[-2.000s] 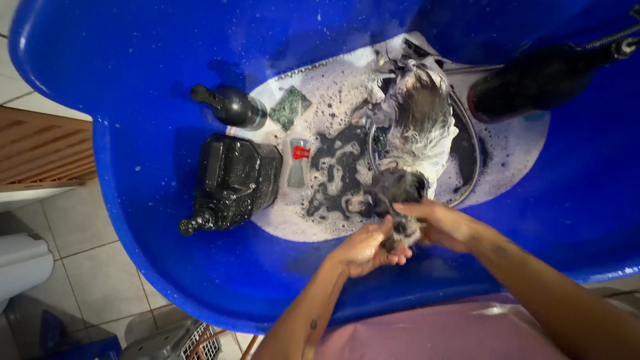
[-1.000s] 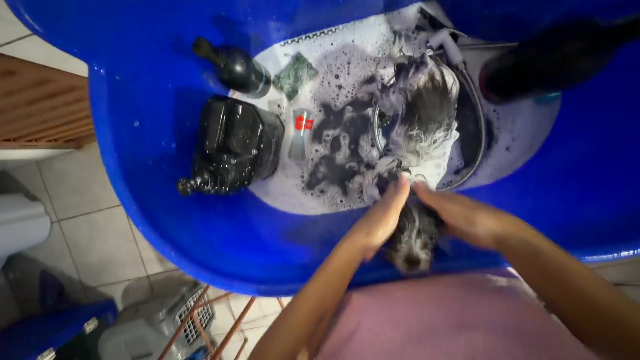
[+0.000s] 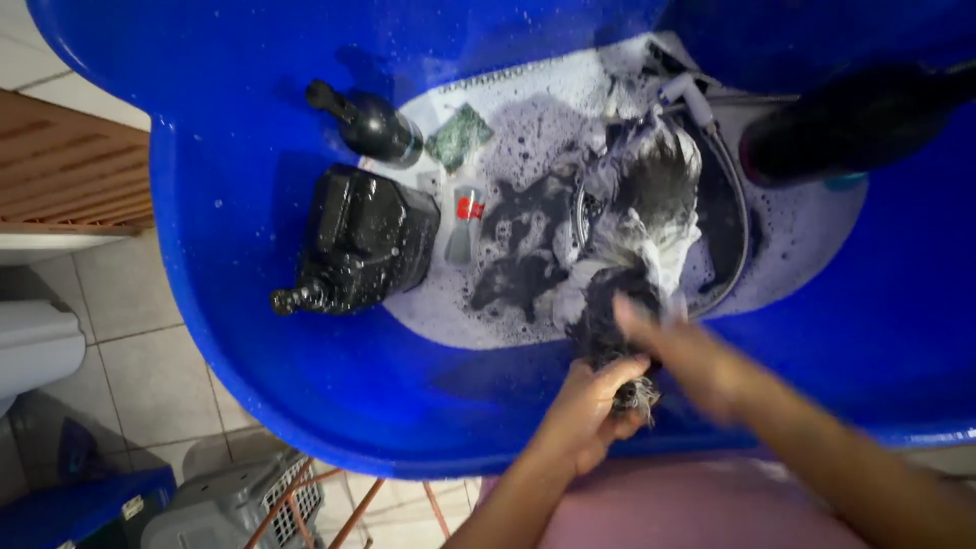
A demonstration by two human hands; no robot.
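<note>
A wet, lathered small dog (image 3: 657, 191) with dark and white fur stands in a blue tub (image 3: 252, 366), its head toward me at the near wall. My left hand (image 3: 598, 408) grips the dog's muzzle, the thumb on top and the fingers beneath. Blurred by motion, my right hand (image 3: 682, 354) lies at the dark fur of the head and neck, fingers extended. Beside the dog, a shower head (image 3: 686, 97) with a metal hose (image 3: 741, 221) rests on the foamy tub floor. Suds cover parts of the dog's back and side.
Left of the dog are a black pump bottle (image 3: 377, 128), a large black jug (image 3: 366, 240), a green scouring pad (image 3: 460, 139) and a clear item with a red part (image 3: 462, 229). A dark bottle (image 3: 846, 126) stands right. Outside are a grey pet carrier (image 3: 229, 503) and a wooden slatted piece (image 3: 72, 164).
My hands were together around the dog's head one second ago; now the left holds the muzzle and the right is farther up at the head and neck. The dog's head has moved away from the tub's near edge.
</note>
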